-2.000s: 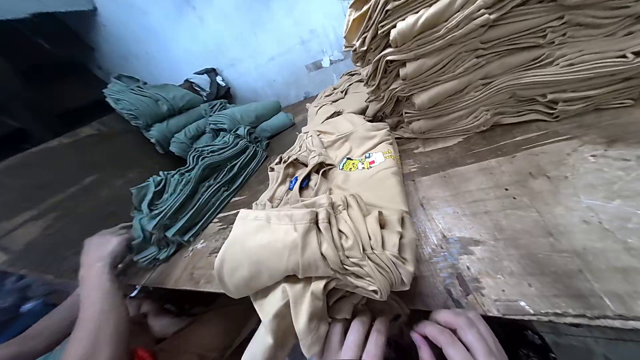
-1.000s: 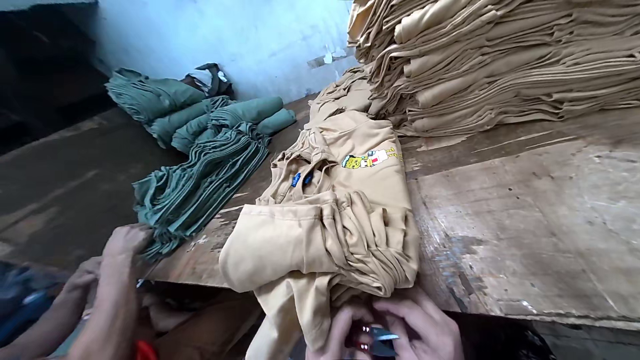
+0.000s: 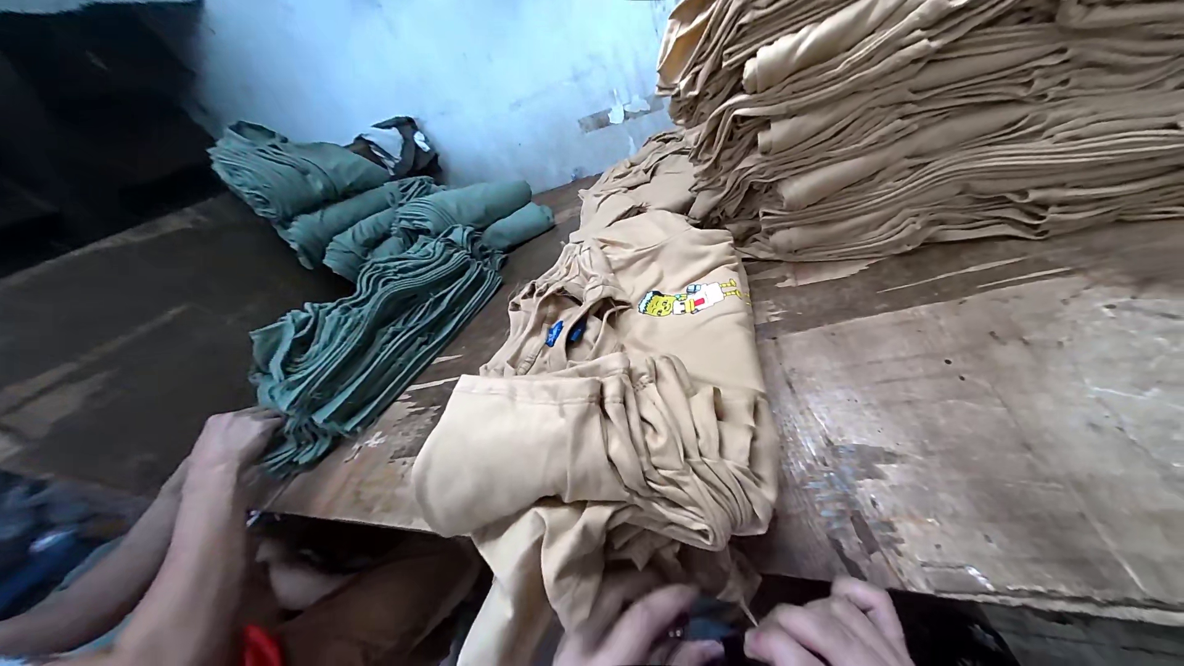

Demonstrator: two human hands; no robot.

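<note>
A stack of tan cloth garments [image 3: 527,444] with blue neck tags and a printed cartoon figure [image 3: 694,299] lies folded on the wooden table, its lower part hanging over the front edge. At the bottom of the view, my left hand [image 3: 638,624] is just below the hanging cloth, blurred, with a small dark object partly visible by its fingers. To its right my right hand [image 3: 828,624] pinches a thin strand or fabric edge that runs up to the tan cloth. The fingertips of both hands are partly hidden.
A co-worker's hand [image 3: 231,439] touches a pile of green cloth [image 3: 370,342] at left. Rolled green bundles [image 3: 444,208] lie behind it. A tall stack of folded tan cloth [image 3: 925,129] stands at back right on the wooden table [image 3: 980,407]. A pale wall rises behind.
My hands were together under the tan cloth, around a small bluish tool, one second ago; now they are apart, the right one farther right. The tan stack stays in place.
</note>
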